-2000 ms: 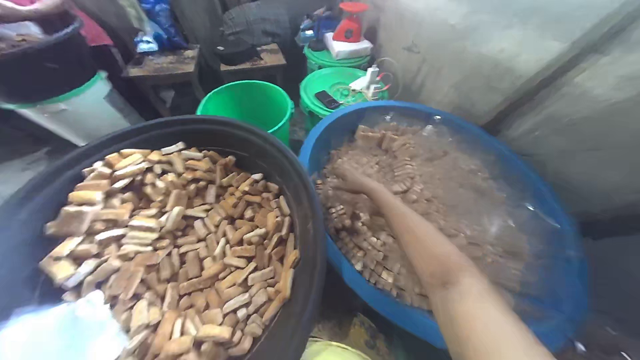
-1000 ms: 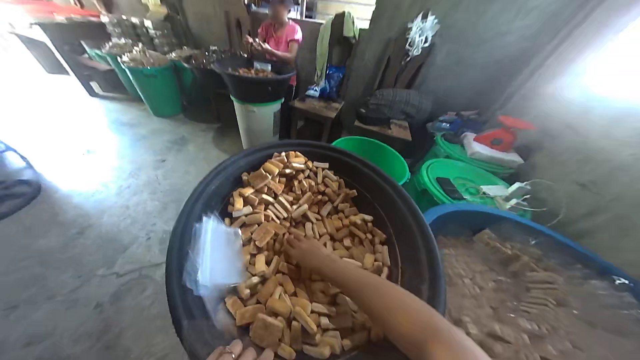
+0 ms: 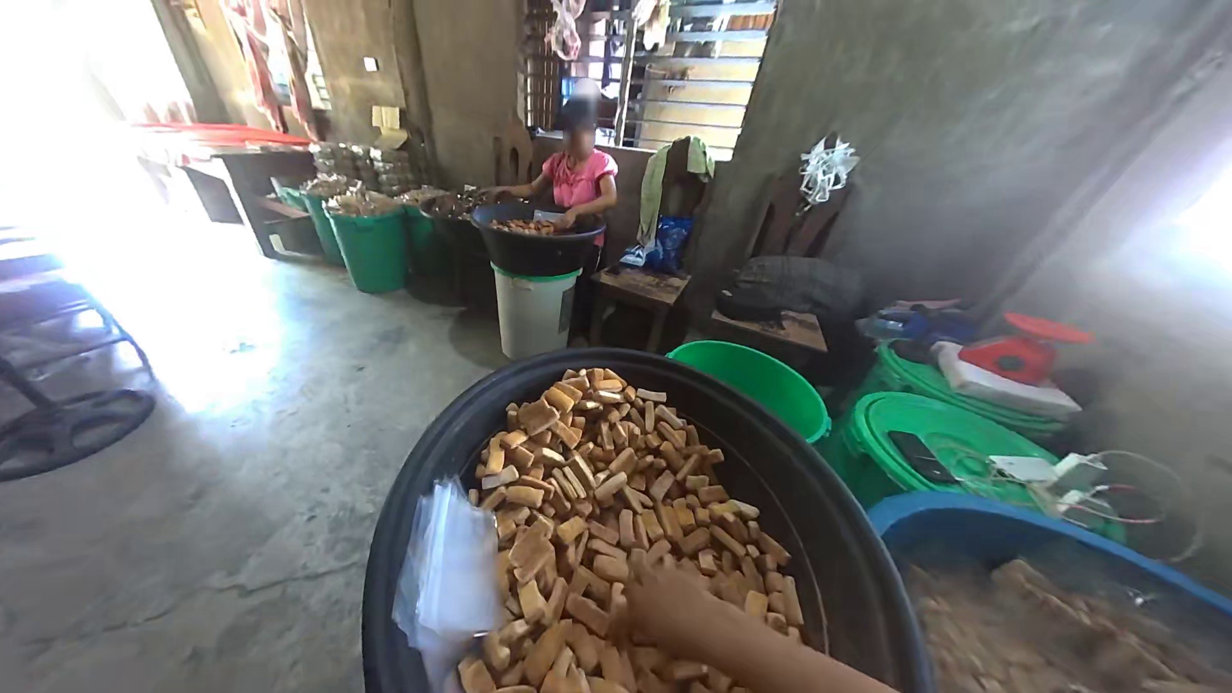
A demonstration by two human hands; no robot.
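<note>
My right hand (image 3: pixel 664 597) reaches in from the bottom edge, its fingers down among small brown oblong pieces (image 3: pixel 606 481), which look like baked biscuits. Its fingertips are partly hidden, so whether a piece is held cannot be told. The pieces fill much of a large black round tub (image 3: pixel 866 577). A stack of clear plastic bags (image 3: pixel 448 568) lies at the tub's left side, over the rim and the pieces. My left hand does not show clearly.
A blue basin (image 3: pixel 962 510) with brown pieces stands at the right. Beyond are a green tub (image 3: pixel 756 380), a lidded green bucket (image 3: pixel 885 433) with a phone (image 3: pixel 921 456), and a red scale (image 3: pixel 1015 356). Across the room, a person (image 3: pixel 577 183) works at another black tub (image 3: pixel 539 252).
My right hand was in the blue basin two seconds ago and is now among the pieces in the black tub. The view has swung left and up. Left-hand fingers showed at the bottom one second ago.
</note>
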